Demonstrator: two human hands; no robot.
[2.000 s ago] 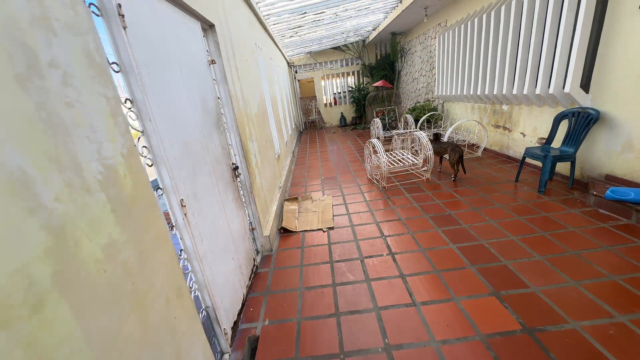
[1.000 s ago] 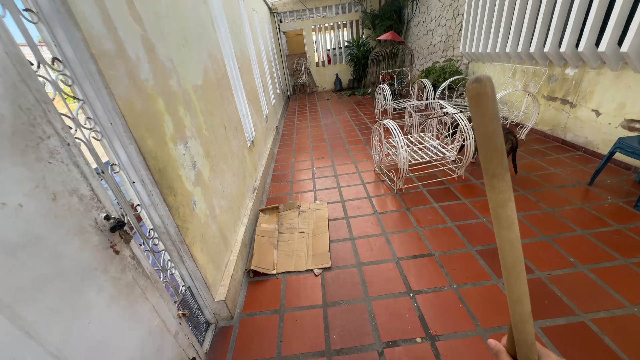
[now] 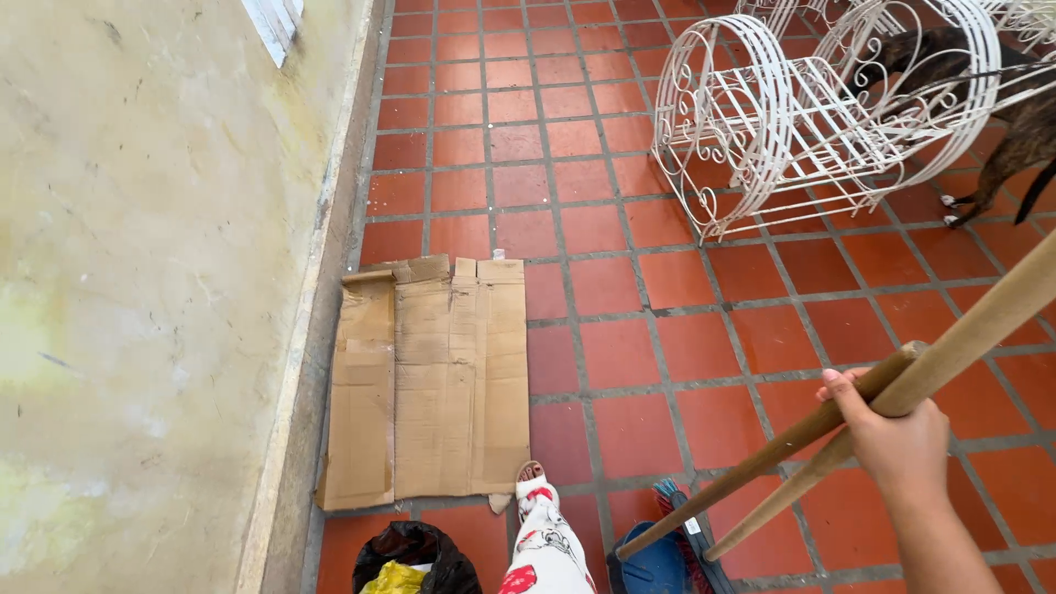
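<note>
My right hand (image 3: 895, 437) is closed around two wooden handles at the lower right. One handle (image 3: 767, 450) runs down to a blue dustpan (image 3: 656, 561). The other (image 3: 784, 499) ends at a broom head with red and blue bristles (image 3: 697, 536), beside the dustpan near the floor. My left hand is not in view. A flattened cardboard box (image 3: 433, 388) lies on the red tiles along the wall. Below it, at the bottom edge, is a black plastic bag (image 3: 417, 557) with something yellow inside. My foot (image 3: 532, 478), in a light sandal, touches the cardboard's lower right corner.
A yellowed, stained wall (image 3: 165, 289) with a low ledge (image 3: 305, 330) runs along the left. White scrolled metal furniture (image 3: 759, 140) stands at the upper right. A brindle dog (image 3: 1011, 148) stands behind and beside it. Red floor tiles (image 3: 610, 355) lie between the cardboard and the furniture.
The view has moved forward and tipped down. My right hand with a wooden handle came into view a second ago; two handles, the dustpan, the broom head and the black bag now show.
</note>
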